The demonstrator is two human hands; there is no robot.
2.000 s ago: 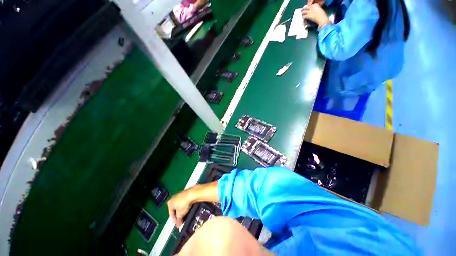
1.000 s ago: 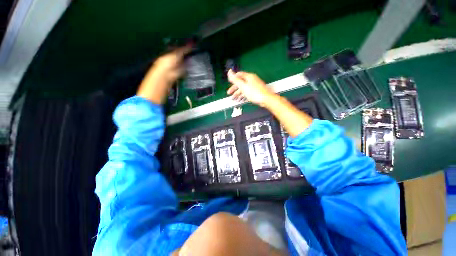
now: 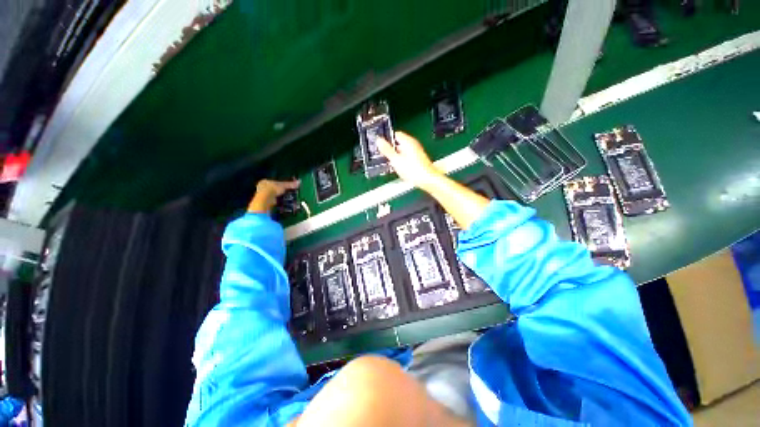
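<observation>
My right hand [image 3: 408,157] holds an open phone unit [image 3: 376,133] by its lower right edge, above the conveyor just beyond the white rail. The unit is upright in view, with its battery and board showing. My left hand [image 3: 265,193] is over the conveyor's near edge at a dark unit [image 3: 289,201]; its fingertips touch or overlap it, and whether they grip it cannot be told. The black foam tray [image 3: 392,242] lies in front of me with several open phone units [image 3: 427,263] in its pockets. My right forearm partly covers the tray's right end.
Clear frames [image 3: 521,154] are stacked right of the tray. Two loose units [image 3: 631,171] lie further right. More units [image 3: 447,112] lie on the conveyor. A grey post [image 3: 575,62] crosses the white rail [image 3: 667,79]. Ridged foam trays [image 3: 133,317] are piled left. A cardboard box [image 3: 712,325] stands lower right.
My right hand, empty a second ago, now has an open phone unit. My left hand, blurred near a pale unit before, is lower and at a dark unit. The view has turned.
</observation>
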